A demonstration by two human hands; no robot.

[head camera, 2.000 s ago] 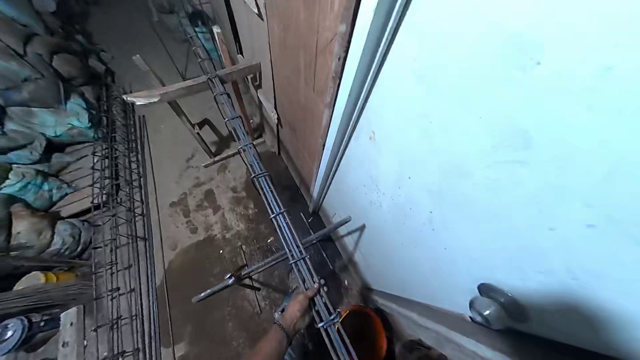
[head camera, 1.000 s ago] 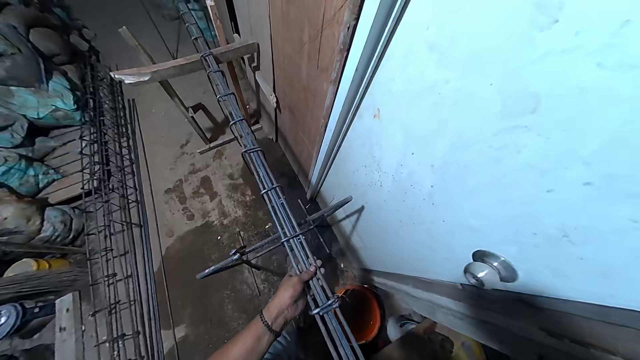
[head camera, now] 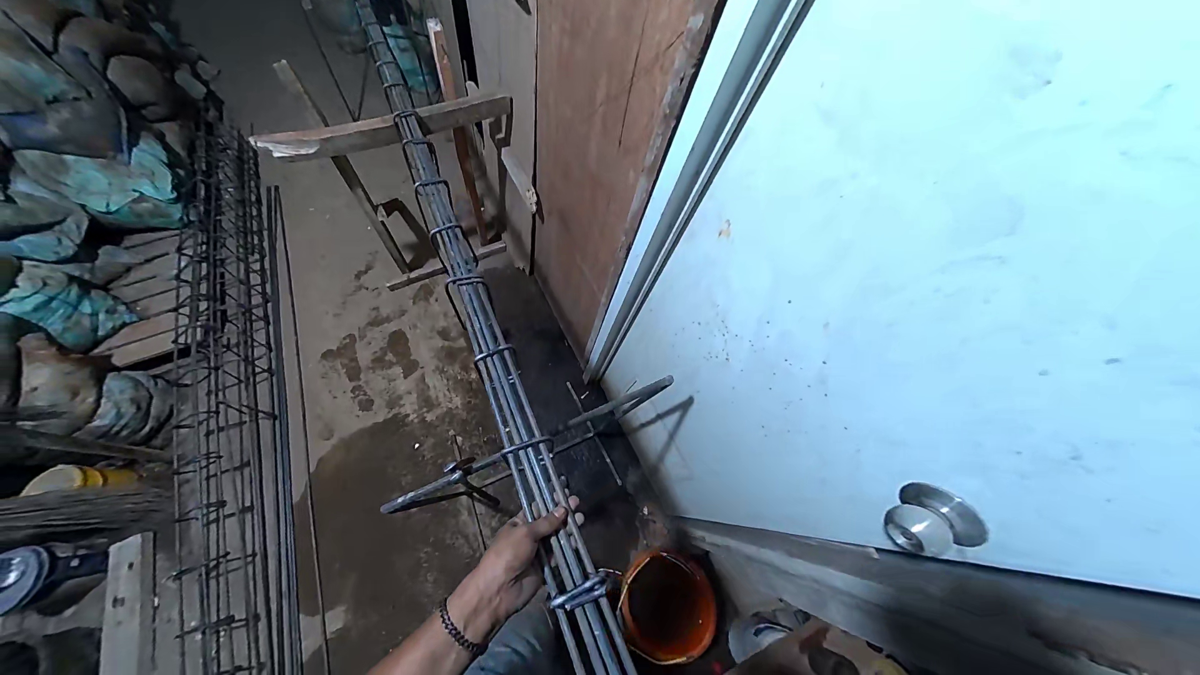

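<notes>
A long bundle of steel reinforcing bars [head camera: 502, 375] with wire or bar ties runs from the bottom centre up to the top left. It rests across a wooden sawhorse [head camera: 384, 131] and, nearer, a metal crossbar stand [head camera: 600, 417]. My left hand [head camera: 514, 562], with a beaded bracelet on its wrist, is closed around the near part of the bundle, thumb on top. Just below the hand, rectangular stirrups [head camera: 579, 592] sit gathered around the bars. My right hand is not in view.
An orange bucket [head camera: 667, 607] stands right of the bars. A white door with a round metal knob [head camera: 923, 525] fills the right side. Rebar cages [head camera: 220, 375] lie at left beside piled sacks [head camera: 84, 178]. The concrete floor [head camera: 375, 375] has wet patches.
My left hand stays on the bars, with more of its forearm in view than two seconds ago. The bundle lies across the same two supports.
</notes>
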